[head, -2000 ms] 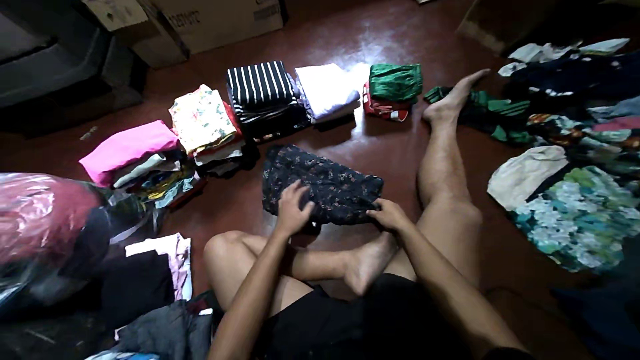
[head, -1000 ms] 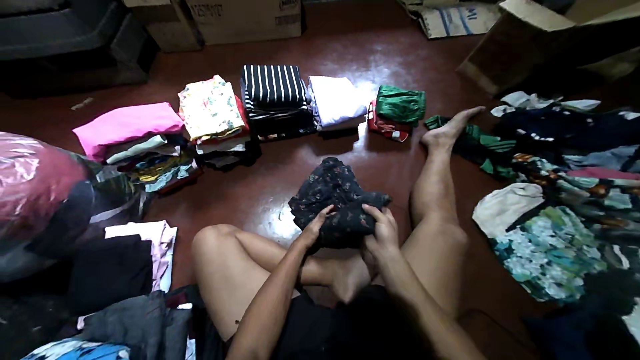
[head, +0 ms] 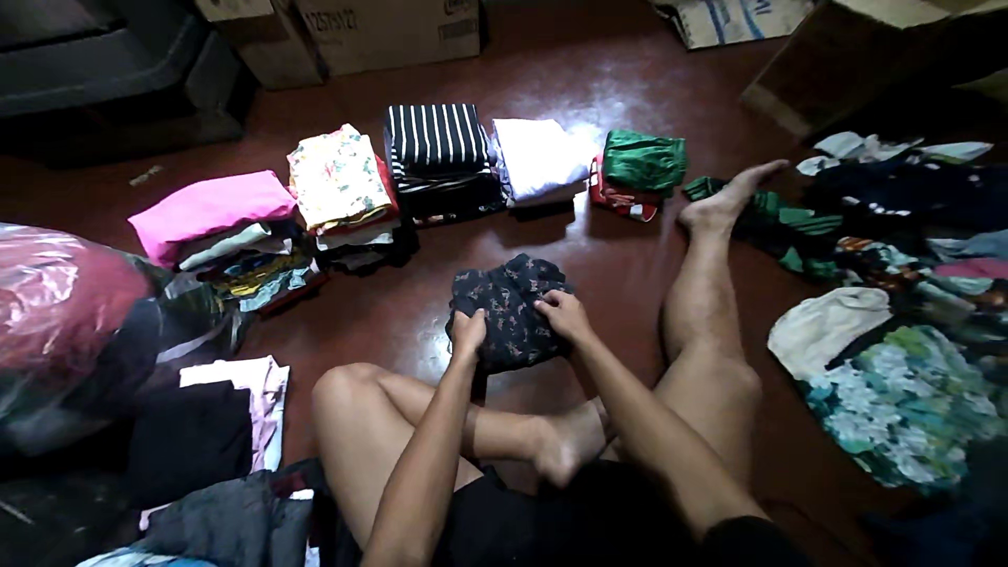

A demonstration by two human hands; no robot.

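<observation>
A dark garment with a small floral print (head: 512, 315) is folded into a compact bundle between my hands, above my bent leg. My left hand (head: 469, 332) grips its left edge, thumb on top. On its right side, my right hand (head: 564, 313) pinches the cloth between thumb and fingers. Beyond it, folded piles stand in a curved row: a pink one (head: 220, 209), a white floral one (head: 335, 177), a black-and-white striped one (head: 435, 135), a white one (head: 542, 160) and a green one on red cloth (head: 644, 160).
A plastic bag of clothes (head: 63, 307) bulges at the left, near a folded black cloth (head: 190, 433) and a grey garment (head: 224, 524). Loose clothes, among them a green floral one (head: 906, 402), lie at the right. Cardboard boxes (head: 394, 35) (head: 795, 75) stand at the back.
The dark floral garment was spread wider two seconds ago and is now a smaller folded bundle. My hands, close together on it one second ago, are now apart at its two sides.
</observation>
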